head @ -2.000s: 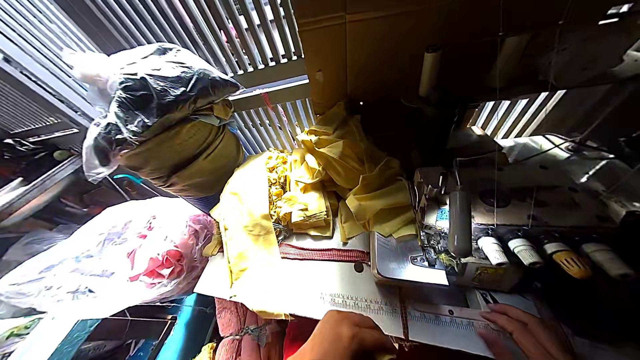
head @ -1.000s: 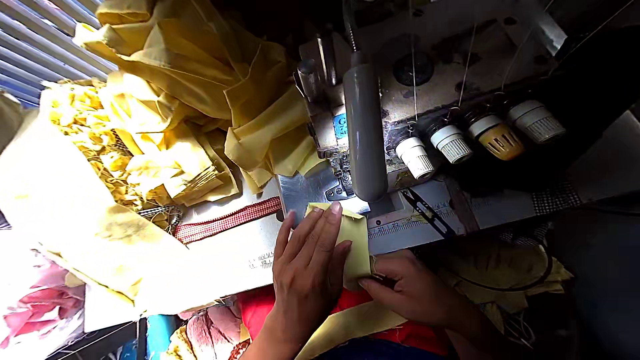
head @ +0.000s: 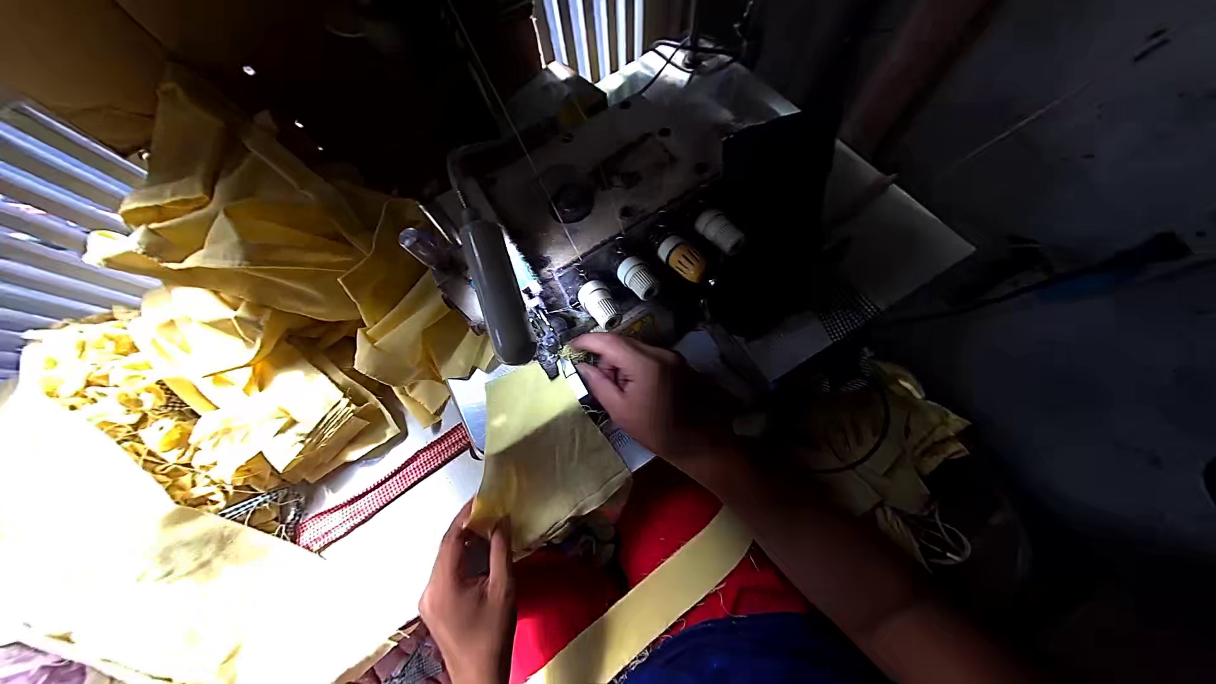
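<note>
A yellow fabric piece (head: 541,456) lies on the bed of a sewing machine (head: 608,180), its far edge under the grey lamp (head: 497,290) by the needle area. My left hand (head: 470,589) pinches its near left corner between thumb and fingers. My right hand (head: 641,389) is at the machine's front beside the presser area, thumb and fingertips closed on a small tuft of threads or scrap (head: 578,354). Above that hand stand several tension dials (head: 638,277), white and yellow. A long yellow fabric strip (head: 655,598) crosses my red-clad lap.
Yellow cloth (head: 275,237) is heaped left of the machine, beside small folded pieces (head: 275,418) and ruffled scraps. A red woven strip (head: 385,487) lies on the white table. Bright yellow cloth (head: 114,570) covers the near left. More fabric pieces (head: 883,456) sit low at the right.
My left hand has moved from atop the fabric near the needle to its near corner. My right hand has moved up to the machine's front. The view has shifted.
</note>
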